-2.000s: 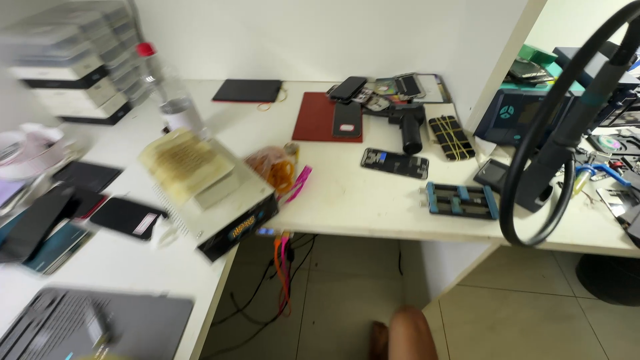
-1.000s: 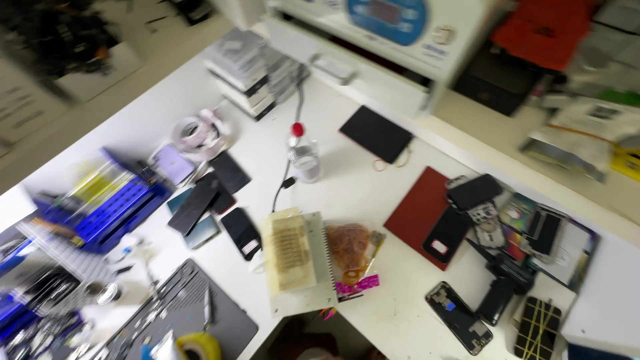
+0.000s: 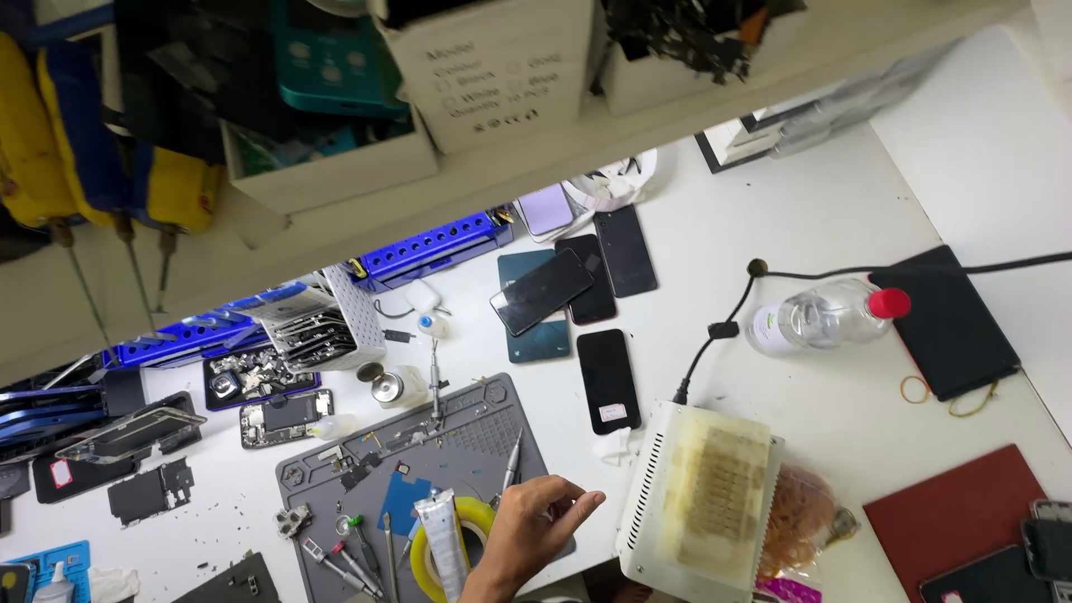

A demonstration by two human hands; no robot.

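Note:
My left hand (image 3: pixel 540 528) is at the bottom centre in the head view, over the right edge of a grey repair mat (image 3: pixel 335 456). Its fingers curl under and its thumb points right; whether it holds anything is hidden. Just left of it are a yellow tape roll (image 3: pixel 423 561) and a white tube (image 3: pixel 444 540) lying across the roll. A pen-like tool (image 3: pixel 512 461) lies above the hand. Screwdrivers (image 3: pixel 356 574), tweezers (image 3: pixel 391 553) and a blue piece (image 3: pixel 400 501) are also on the mat. My right hand is out of view.
A white heating device (image 3: pixel 708 502) with a yellowed pad and a cable stands right of the hand. Several phones (image 3: pixel 609 377) lie beyond the mat, and a clear bottle (image 3: pixel 825 318) lies or stands farther right. A shelf (image 3: pixel 335 209) with boxes and pliers crosses the upper left.
The view has swung left to the repair mat and shelf. My left hand has come into view at the bottom.

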